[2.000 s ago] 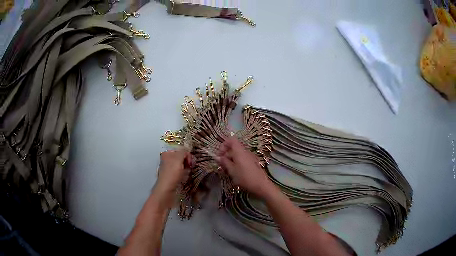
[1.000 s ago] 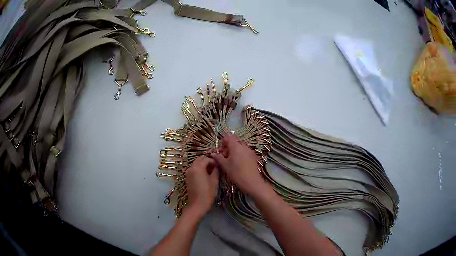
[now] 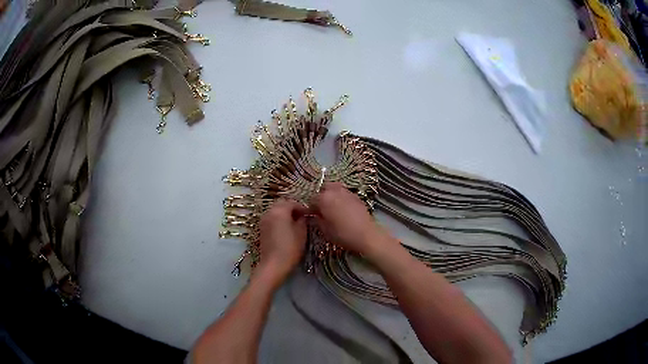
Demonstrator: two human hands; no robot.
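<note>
A bundle of khaki straps (image 3: 462, 186) lies mid-table, its gold snap hooks (image 3: 234, 206) fanned out at the left and its strap lengths curving to the right. A thin whitish tie string (image 3: 322, 175) crosses the gathered part of the fan. My left hand (image 3: 280, 231) and my right hand (image 3: 344, 215) are bare and meet over the lower middle of the fan. Their fingertips are pinched close together at the string. The string's ends and the straps under my hands are hidden.
A large loose strap heap (image 3: 53, 106) fills the left side. One strap with a gold hook (image 3: 281, 12) lies at the top. A folded white piece (image 3: 504, 85) lies at upper right, beside a yellow-orange bagged lump (image 3: 605, 89) near the edge.
My hands were apart two seconds ago; my left hand has moved right and down to meet my right hand. More hooks show at the fan's left. The view has shifted slightly.
</note>
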